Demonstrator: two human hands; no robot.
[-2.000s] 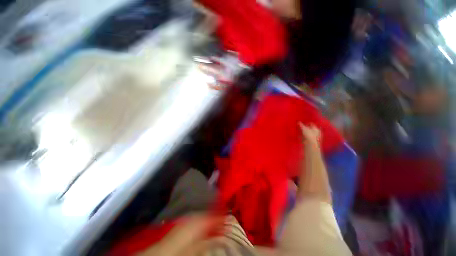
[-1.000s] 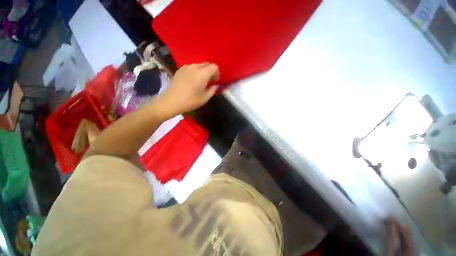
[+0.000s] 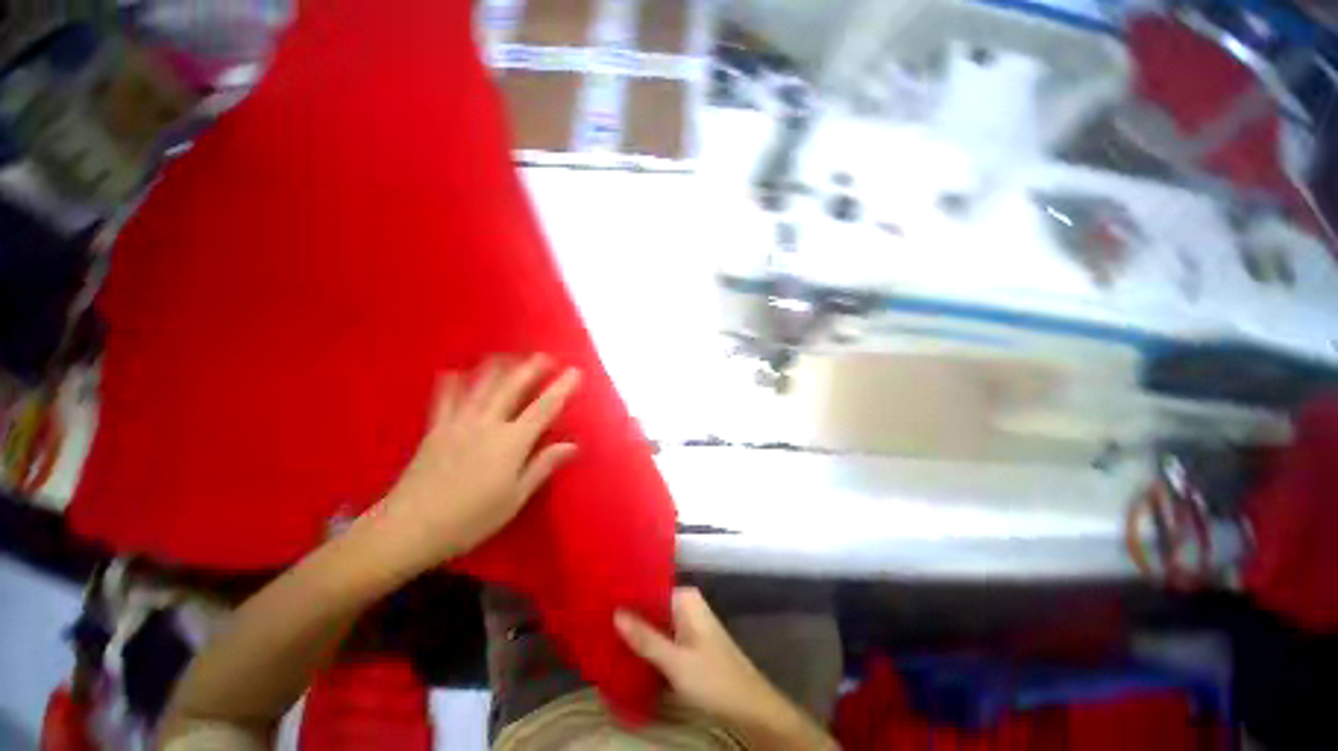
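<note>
The large red garment panel (image 3: 323, 279) lies spread on the white table left of the machine, its lower right part hanging over the front edge. My left hand (image 3: 492, 448) lies flat on the panel with its fingers apart. My right hand (image 3: 697, 653) holds the panel's hanging corner between thumb and fingers, below the table edge. The industrial sewing machine (image 3: 1013, 330) stands to the right, blurred. Its presser foot (image 3: 775, 367) area shows no cloth under it that I can make out.
Brown cardboard with printed tape (image 3: 594, 74) lies behind the panel. Orange-handled scissors (image 3: 1170, 528) are at the table's right front edge. A red folded stack (image 3: 367, 707) is below the table at left. A red heap (image 3: 1057, 719) with blue plastic is below right.
The view has swung from the side back to the machine. The red panel now lies further across the table. My right hand now holds its corner, and my left hand rests flat on it.
</note>
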